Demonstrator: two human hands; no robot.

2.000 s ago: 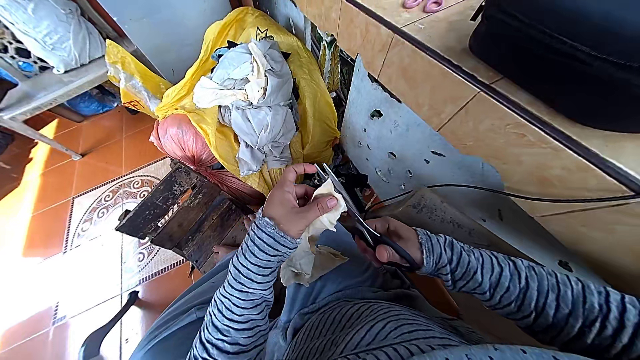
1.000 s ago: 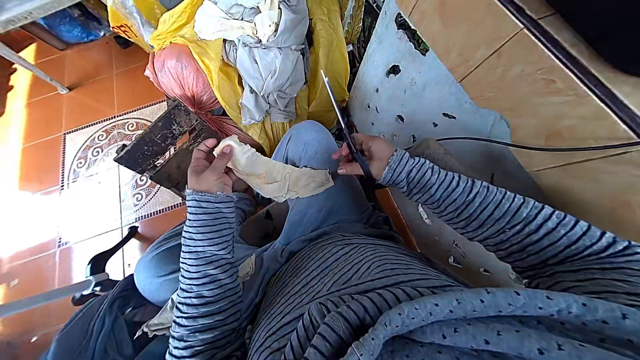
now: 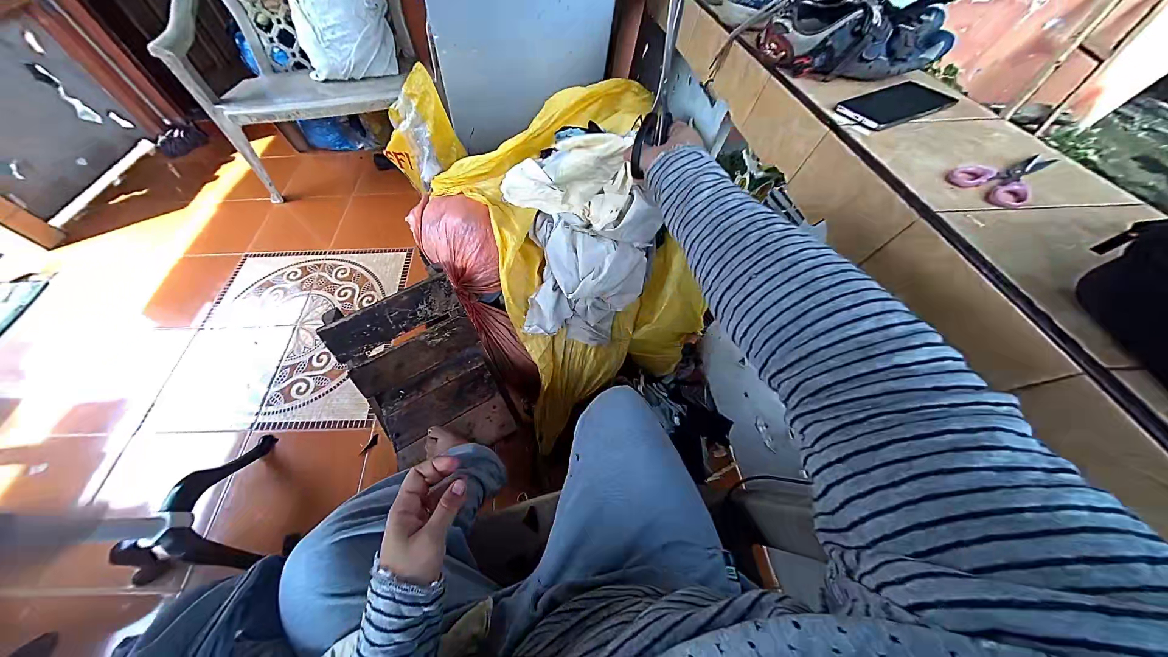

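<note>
My right hand [image 3: 673, 144] is stretched far forward at the top, holding black-handled scissors [image 3: 651, 128] with the blades pointing up and away. Just left of it, cream and pale grey cloths [image 3: 593, 265] lie heaped on a yellow plastic bag [image 3: 511, 173]. My left hand [image 3: 422, 525] is raised above my left thigh, fingers bent and apart, with nothing seen between them. The cream cloth strip it held earlier cannot be seen in it now.
A tied red plastic bag [image 3: 456, 242] leans beside the yellow one, over a dark slatted wooden piece [image 3: 420, 356]. On the tiled ledge [image 3: 981, 237] at right lie pink-handled scissors [image 3: 1008, 180], a tablet or phone [image 3: 896, 105], shoes [image 3: 849, 36] and a black bag [image 3: 1131, 292]. A chair [image 3: 301, 96] stands at upper left.
My right hand has reached forward with the scissors, from near my knee to beside the cloth heap. My left hand has let go of the cream strip and come nearer my body.
</note>
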